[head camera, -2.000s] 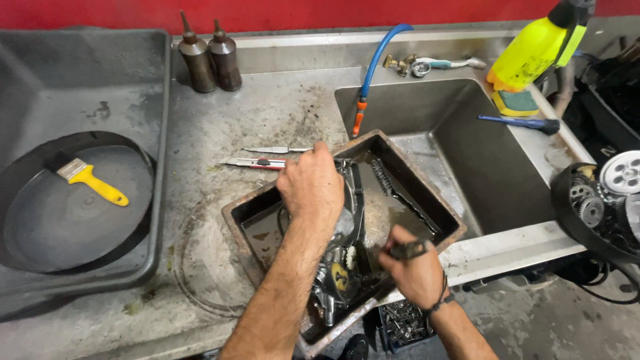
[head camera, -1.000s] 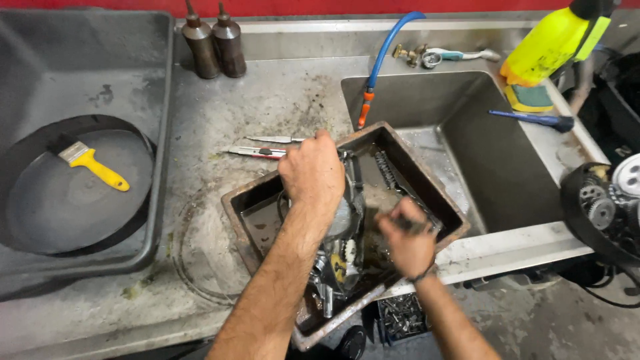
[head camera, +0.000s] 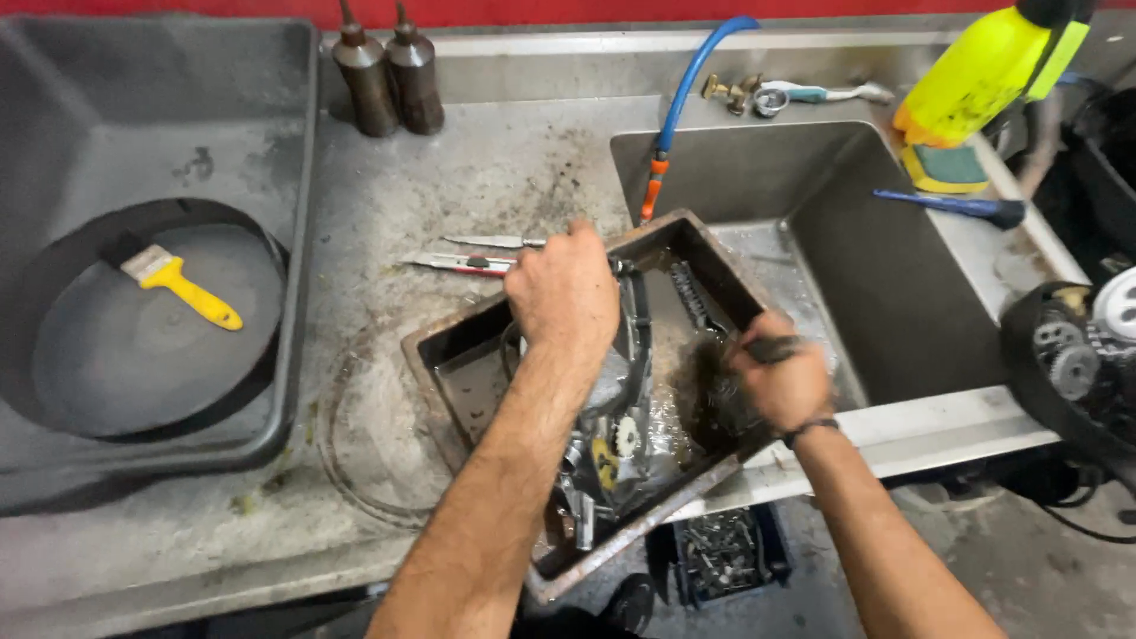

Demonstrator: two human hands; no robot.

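A worn metal tray (head camera: pixel 639 524) stands at an angle on the counter and over the sink's near left edge, with dirty liquid in it. A metal machine part with gears (head camera: pixel 626 437) lies inside. My left hand (head camera: pixel 568 288) is bent over the top of this part; its fingertips are hidden, so its grip cannot be made out. My right hand (head camera: pixel 785 373), blurred, is closed around a dark-handled brush (head camera: pixel 774 349), whose dark bristles are low in the tray's right side. A coil spring (head camera: pixel 688 288) lies near the tray's upper right wall.
Left of the tray are a utility knife (head camera: pixel 461 263) and a black tub (head camera: pixel 306 266) holding a pan with a yellow-handled paintbrush (head camera: pixel 191 288). A blue hose (head camera: pixel 683 89) hangs into the sink (head camera: pixel 887 266). A spray bottle (head camera: pixel 972 75) and a bowl of gears (head camera: pixel 1021 382) stand at right.
My right hand has shifted with the brush within the tray's right side, its bristles now lower in the liquid. My left hand stays over the machine part.
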